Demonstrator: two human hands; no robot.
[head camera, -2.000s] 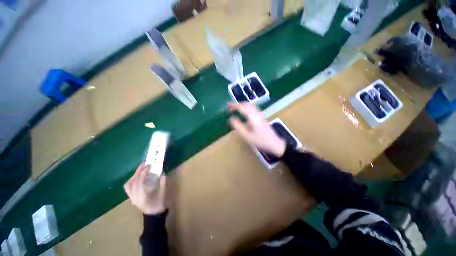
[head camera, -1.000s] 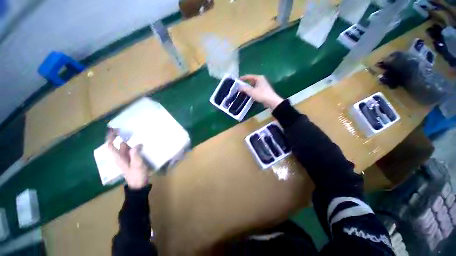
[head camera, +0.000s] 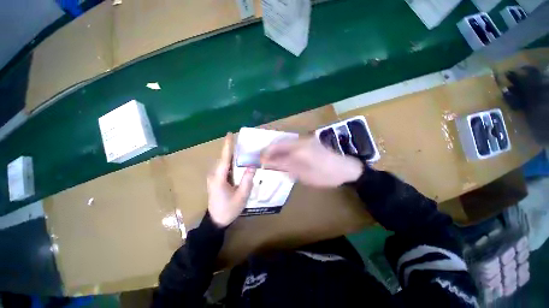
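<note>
A white box part with dark print at its lower edge (head camera: 268, 191) is between my hands above the cardboard-covered bench. A flat white piece (head camera: 251, 144) lies across its upper part; I cannot tell whether it is a leaflet or an inner piece. My left hand (head camera: 226, 186) grips the left side, thumb in front. My right hand (head camera: 313, 162) is blurred and lies over the right side, its fingers on the white piece; its exact grip is unclear. An open tray with black units (head camera: 355, 137) sits just beyond my right wrist, partly hidden by it.
The green belt (head camera: 198, 78) crosses behind the bench. A closed white box (head camera: 127, 131) and a smaller-looking one (head camera: 21, 178) stand at left. Another filled tray (head camera: 489, 133) is on the bench at right. A standing printed carton (head camera: 286, 24) is at the back. Pinkish stacked parts (head camera: 505, 271) are low right.
My hands have come together over the bench at the white box part. The filled tray my right hand held over the belt is no longer visible. A closed white box now shows at left. The view has shifted.
</note>
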